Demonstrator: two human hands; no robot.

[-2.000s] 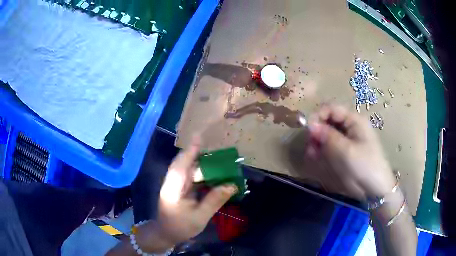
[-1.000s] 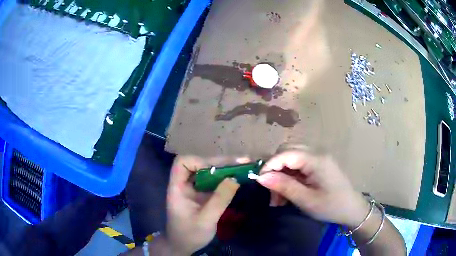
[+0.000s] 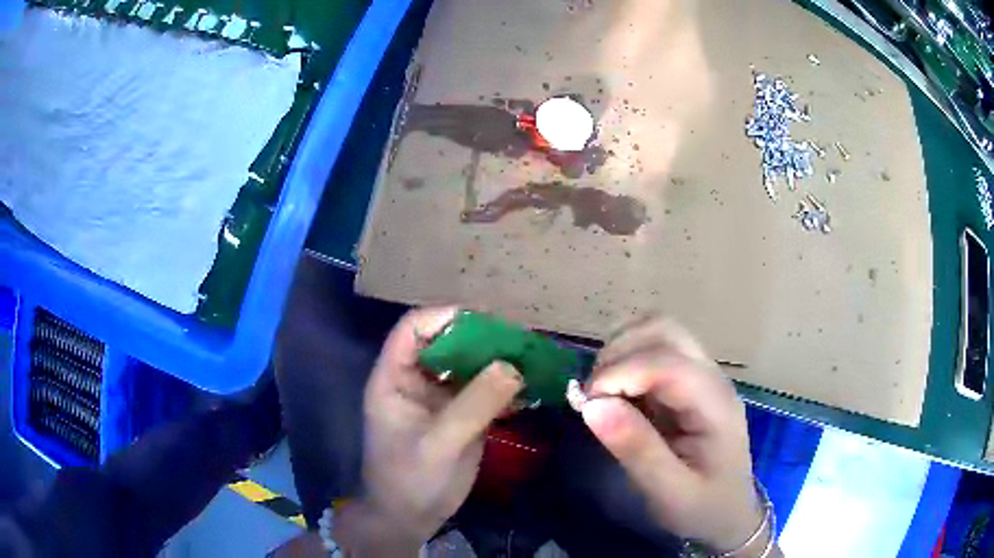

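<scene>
My left hand [image 3: 425, 436] holds a glossy green moulded part [image 3: 496, 354] over my lap, thumb across its face. My right hand [image 3: 665, 431] pinches a small silvery metal fitting [image 3: 577, 393] between thumb and index finger, at the part's right end. Whether the fitting touches the part cannot be told. A loose pile of small metal fittings [image 3: 777, 133] lies on the cardboard sheet [image 3: 719, 262] at the right. A small pot with a round white top [image 3: 565, 123] and red side stands on the cardboard beside dark wet stains.
A blue crate [image 3: 267, 273] at the left holds green parts under a white liner sheet [image 3: 131, 142]. A floor crate below holds dark ribbed parts [image 3: 68, 381]. A smartphone [image 3: 973, 313] lies at the bench's right edge. More green parts are at the top right.
My right hand has come from over the cardboard to the green part with a fitting. The part has been turned in my left hand. The view has shifted a little.
</scene>
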